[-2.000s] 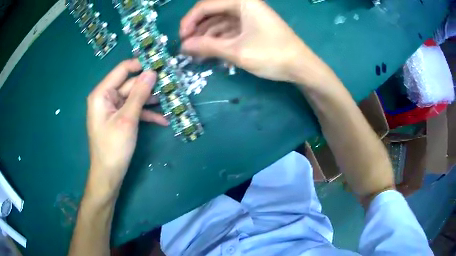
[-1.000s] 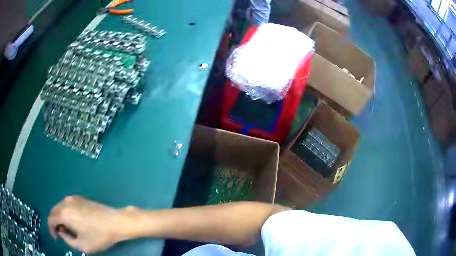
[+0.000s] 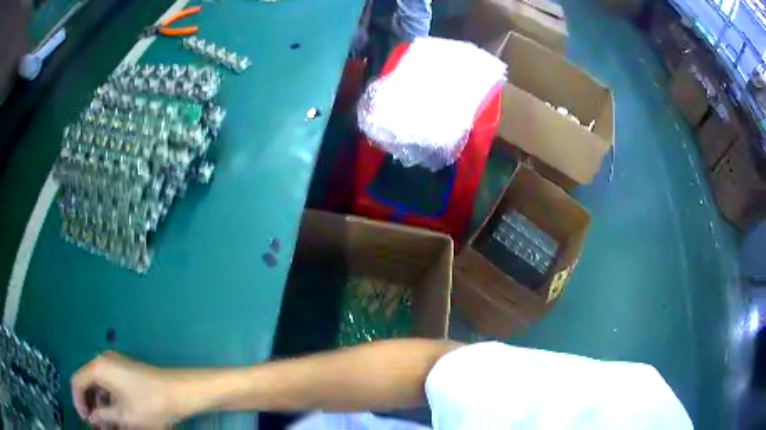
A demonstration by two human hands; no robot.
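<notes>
My right hand (image 3: 118, 393) is at the lower left of the view, over the green bench mat. Its fingers are curled, and whether they hold a small piece cannot be told. Green circuit board strips (image 3: 25, 378) lie at the lower left edge, beside the hand and cut off by the picture's edge. A large overlapping heap of board strips (image 3: 126, 159) lies further up on the bench. My left hand is not in view.
Orange-handled pliers (image 3: 178, 31) and a single board strip (image 3: 216, 55) lie beyond the heap. Right of the bench stand a red bin (image 3: 477, 159) with bubble wrap (image 3: 432, 99) on it and open cardboard boxes (image 3: 550, 138). A person's sleeve (image 3: 412, 18) shows at the top.
The view has swung to the right since two seconds ago; my left hand and its strip have left the picture. Since one second ago, my right hand shows slightly lower and further left.
</notes>
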